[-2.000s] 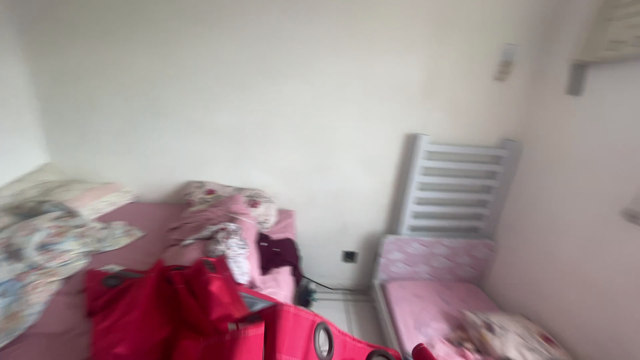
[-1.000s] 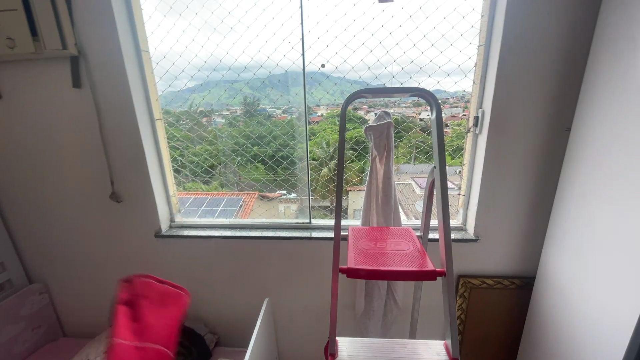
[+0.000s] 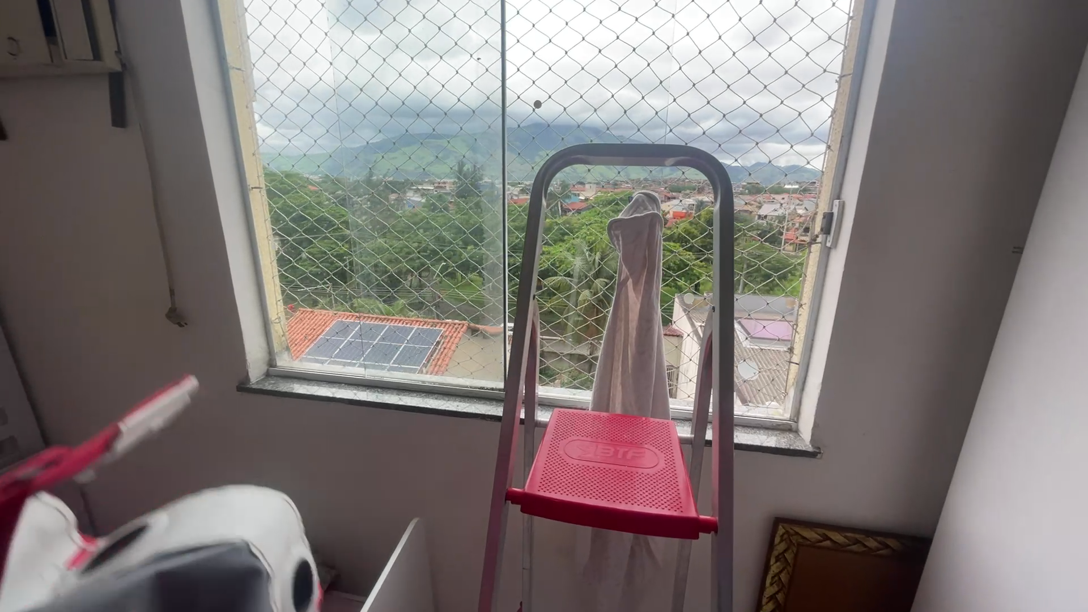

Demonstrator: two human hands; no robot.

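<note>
Neither my left hand nor my right hand shows in the head view. At the lower left, a bundle of white, red and dark fabric (image 3: 195, 544) with dark round openings is close to the camera, partly cut off by the frame's edge. A red piece with a pale edge (image 3: 110, 433) sticks up from it toward the window; what holds the bundle is hidden. Right of centre stands a metal stepladder (image 3: 722, 357) with a red plastic platform (image 3: 612, 467). A pale cloth (image 3: 637, 340) hangs behind the ladder's top frame.
Behind the ladder is a window with netting (image 3: 408, 212) and a stone sill (image 3: 365, 393). A framed piece with a braided gold border (image 3: 778, 565) leans at the lower right. A white panel (image 3: 404, 574) rises at the bottom. A cord (image 3: 161, 238) hangs on the left wall.
The view has turned from the beds to the window. Since one second ago, the fabric at the lower left has come further into view and shows white parts where only red showed.
</note>
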